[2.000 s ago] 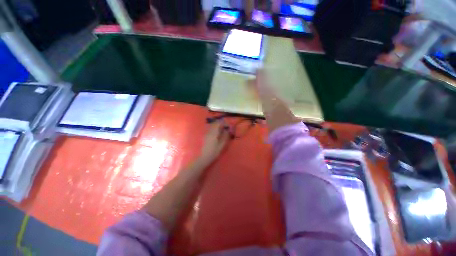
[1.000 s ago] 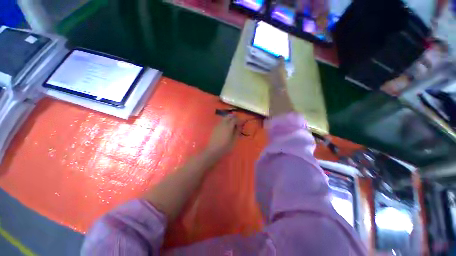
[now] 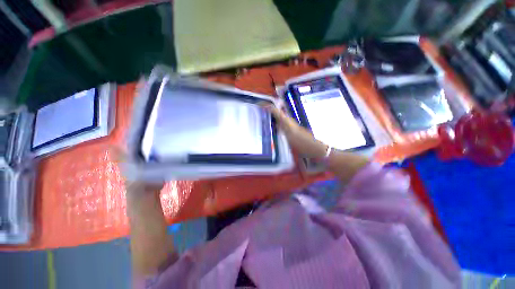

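Note:
A tablet (image 3: 209, 127) with a whitish lit screen and black border is held up in front of me on a white sleeve, blurred. My left hand (image 3: 144, 189) is at its lower left edge, fingers mostly hidden under it. My right hand (image 3: 288, 127) holds its right edge. Another lit tablet (image 3: 333, 115) lies on a white sleeve on the orange bench just right of it. A third lit tablet (image 3: 66, 119) lies on white sleeves to the left.
Stacked tablets (image 3: 14, 197) stand at the left end. A yellow pad (image 3: 231, 34) lies on the dark green surface behind. Dark tablets (image 3: 418, 104) lie at right, beside a red fan (image 3: 485, 137) and a blue crate (image 3: 474, 209). Small metal pieces (image 3: 353, 56) lie behind.
My hands have left the cables and the yellow pad and now hold a tablet up. The view has turned right, so the fan and blue crate show. The small device pile is out of view.

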